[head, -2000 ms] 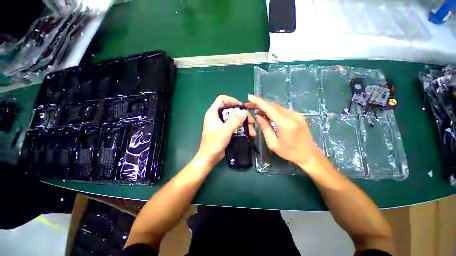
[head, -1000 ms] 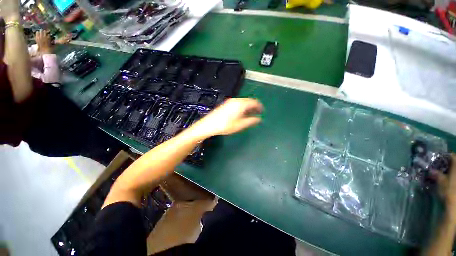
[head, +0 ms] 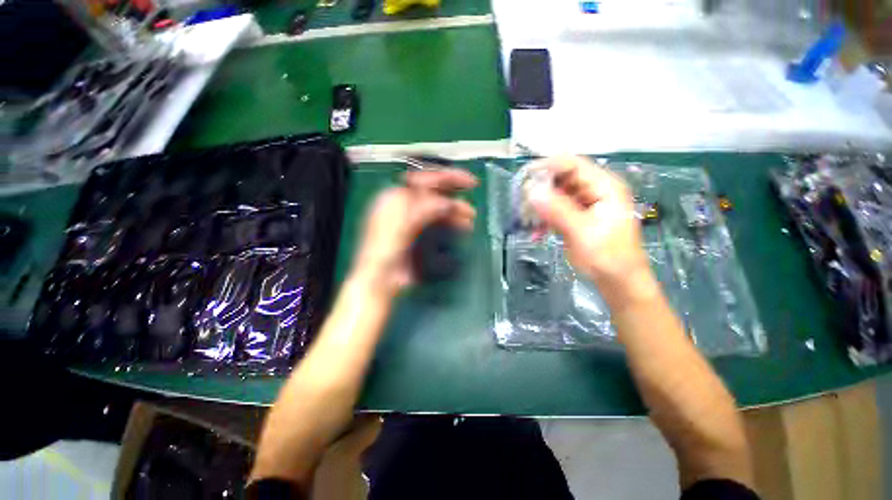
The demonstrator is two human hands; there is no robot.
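My left hand (head: 396,229) is at the centre, closed around a black phone housing (head: 439,256); both are blurred. My right hand (head: 582,210) is to its right, over the clear blister tray, with thumb and fingertips together on a small pale part (head: 536,193), which looks like a circuit board but is too blurred to tell. The clear blister tray (head: 675,327) lies at the right, with another pale circuit board (head: 694,209) and small gold-yellow dots near its back edge.
Stacked black blister trays (head: 196,210) lie at left. Crowded clear trays (head: 846,254) stand far right. A small black phone (head: 342,108) lies beyond the black trays. A smartphone (head: 531,78) lies on the white sheet. Bagged parts (head: 98,107) are upper left. An open carton (head: 132,454) is below left.
The view has swung back to the right. My left hand, empty beside the black trays before, now holds a black housing. My right hand has moved from the tray's far right to its left part.
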